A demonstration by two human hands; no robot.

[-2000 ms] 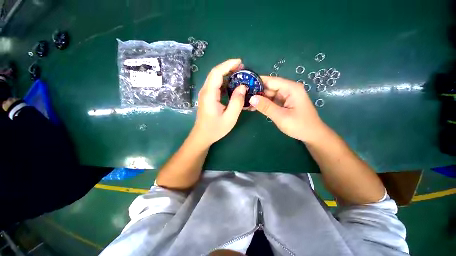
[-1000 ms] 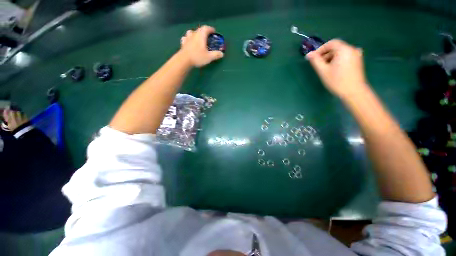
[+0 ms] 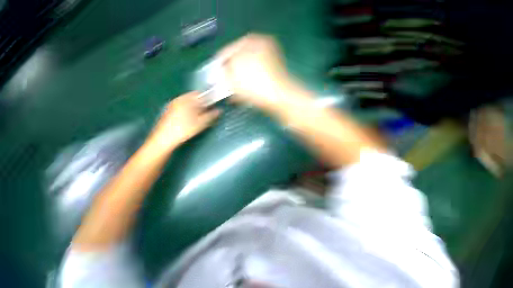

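Observation:
The frame is strongly blurred. My left hand (image 3: 187,119) is over the green bench at the centre left. My right hand (image 3: 250,64) is just beyond it to the upper right, with its fingers bent. A pale, whitish streaked shape (image 3: 215,84) lies between the two hands; whether either hand holds it cannot be told. Two small dark-bluish units, likely motor units, stand beyond the hands, one (image 3: 153,47) to the left and one (image 3: 199,31) nearer. The clear bag (image 3: 90,169) is a smeared shape left of my left arm.
The green bench (image 3: 169,73) runs under both arms with a bright glare streak. A large dark cluster with red and pale streaks (image 3: 388,56) is at the upper right. The green floor with a yellow line (image 3: 436,145) and part of a person (image 3: 489,138) show at the right.
The view has swung to the right and blurred. My hands, which were wide apart at the round units, are now close together. The dark cluster at the right shows more.

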